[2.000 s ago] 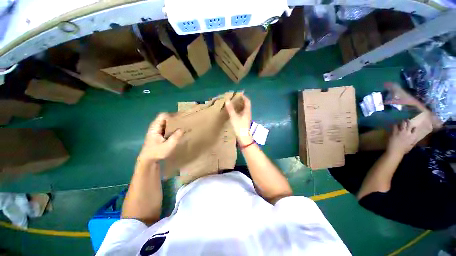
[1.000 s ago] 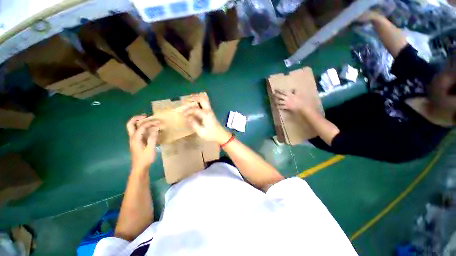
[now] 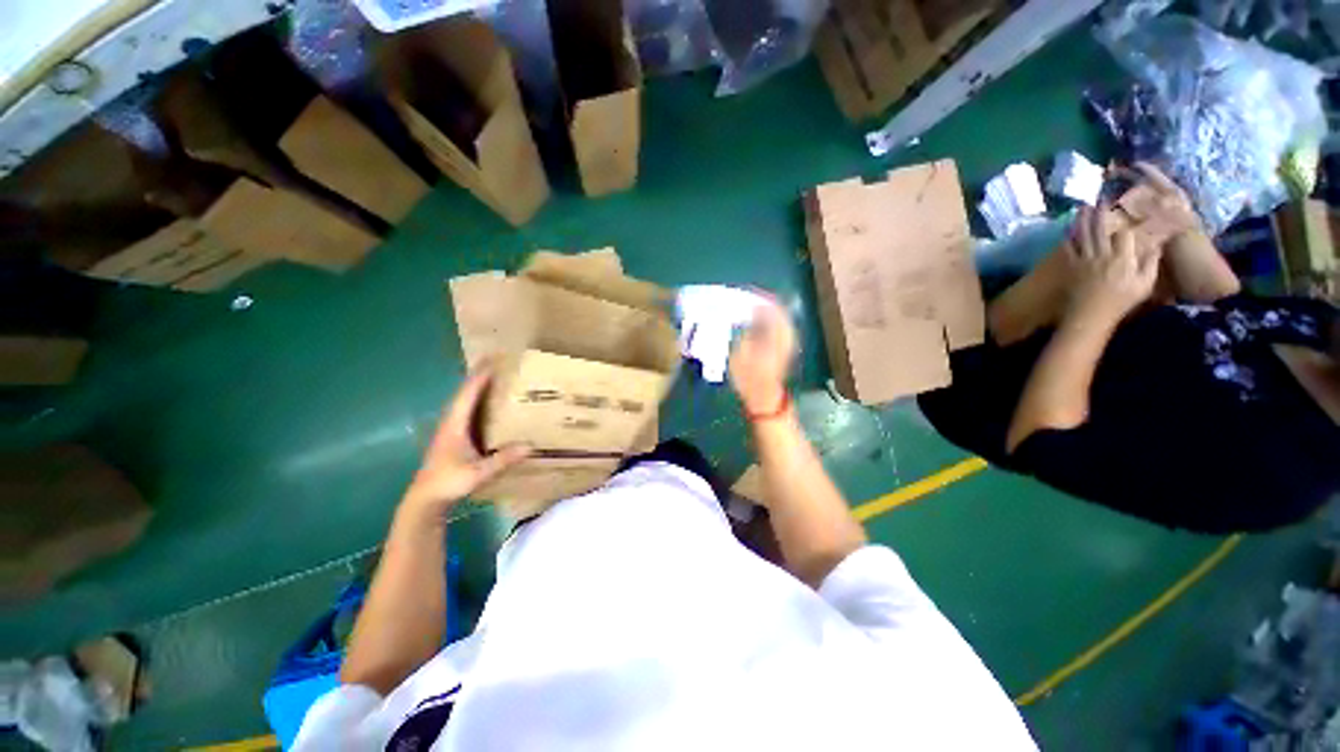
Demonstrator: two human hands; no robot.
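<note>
A brown folding carton (image 3: 588, 400) with printed text on its near face stands open at the top in front of me. My left hand (image 3: 467, 453) holds it at its left side. Flat carton blanks (image 3: 478, 312) lie under and behind it. My right hand (image 3: 764, 357) is blurred at the right edge of the white paper slips (image 3: 708, 326). One slip sticks out to the left from the fingers, over the others; I cannot tell how firmly it is gripped.
Open brown boxes (image 3: 507, 154) stand in a row under the bench edge. Carton blanks (image 3: 892, 279) lie at right beside a second worker in black (image 3: 1161, 404). A grey metal leg (image 3: 970, 81) slopes behind them. Clear plastic bags (image 3: 1234, 110) lie far right; a blue stool (image 3: 316, 661) is at lower left.
The carton is now open and turned, its printed face toward me. My right hand has left it and moved right to the slips. The second worker's hands have come together, off the blanks.
</note>
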